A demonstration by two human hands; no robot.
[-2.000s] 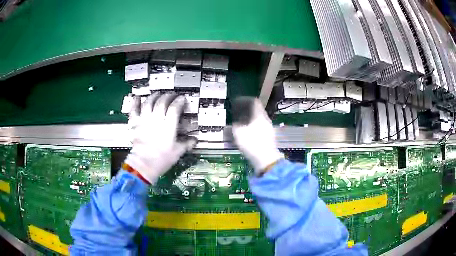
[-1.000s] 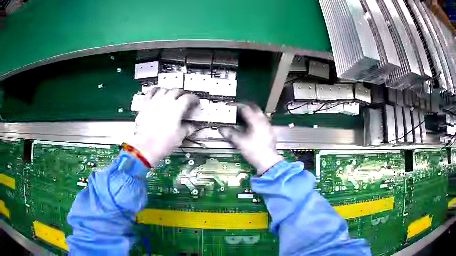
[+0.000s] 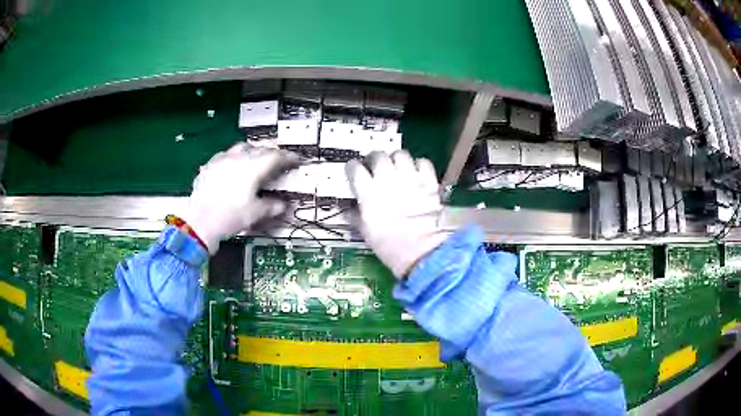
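Short heatsink assemblies (image 3: 297, 132) stand in rows on the lower green shelf. The front row (image 3: 321, 179) lies between my hands, with thin black lead wires (image 3: 313, 219) hanging over the metal rail. My left hand (image 3: 237, 191), white-gloved with a red-orange band at the cuff, holds the row's left end, thumb in front and fingers behind. My right hand (image 3: 400, 203), also gloved, lies over the row's right end with fingers curled on it. The fingertips are partly hidden behind the blocks.
Green circuit boards (image 3: 325, 280) with yellow strips (image 3: 341, 354) line the near side, below the metal rail (image 3: 106, 208). A slanted metal divider (image 3: 469, 138) stands to the right. Beyond it are more short heatsinks (image 3: 540, 154). Long heatsinks (image 3: 581, 73) lie on the upper green shelf (image 3: 284, 36).
My hands have moved apart to the two ends of the front row. The black wires now hang visibly over the rail between them. The view has shifted slightly, moving the shelf items rightward.
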